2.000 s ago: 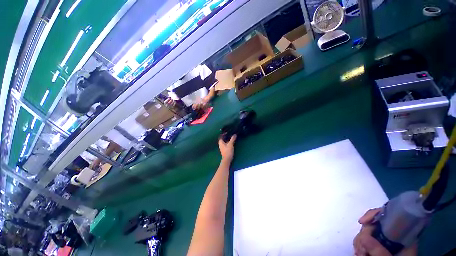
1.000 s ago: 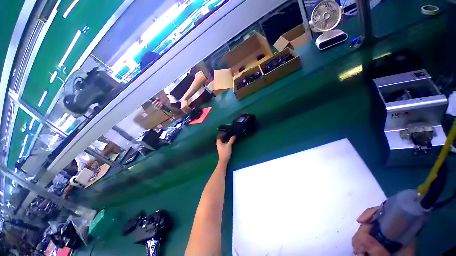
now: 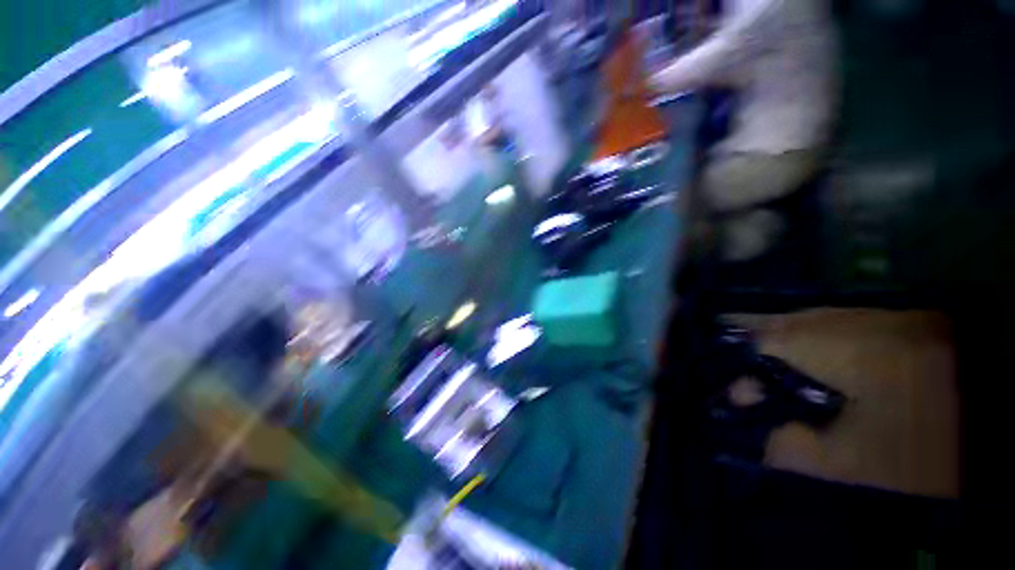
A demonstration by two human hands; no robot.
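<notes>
The view is strongly blurred. The corner of the white work mat (image 3: 506, 548) shows at the bottom edge, with a short piece of the yellow cord (image 3: 464, 493) above it. The silver-grey screw feeder (image 3: 456, 414) stands beyond the mat. At the right, below the bench edge, a tray with a black rim and tan inside (image 3: 902, 440) holds black units (image 3: 796, 390). Neither of my hands can be made out. The electric screwdriver cannot be made out clearly; a dark shape near the mat is too blurred to name.
A green box (image 3: 577, 310) stands on the bench beyond the feeder. Black parts (image 3: 595, 212) and an orange item (image 3: 631, 106) lie farther along. A person in pale clothing (image 3: 779, 84) is at the far right of the bench. Blurred skin-coloured shapes (image 3: 150, 532) show at lower left.
The view has swung right along the bench. The feeder now shows near the middle, and the tray has come into view. My hands, the black unit and the screwdriver no longer show clearly.
</notes>
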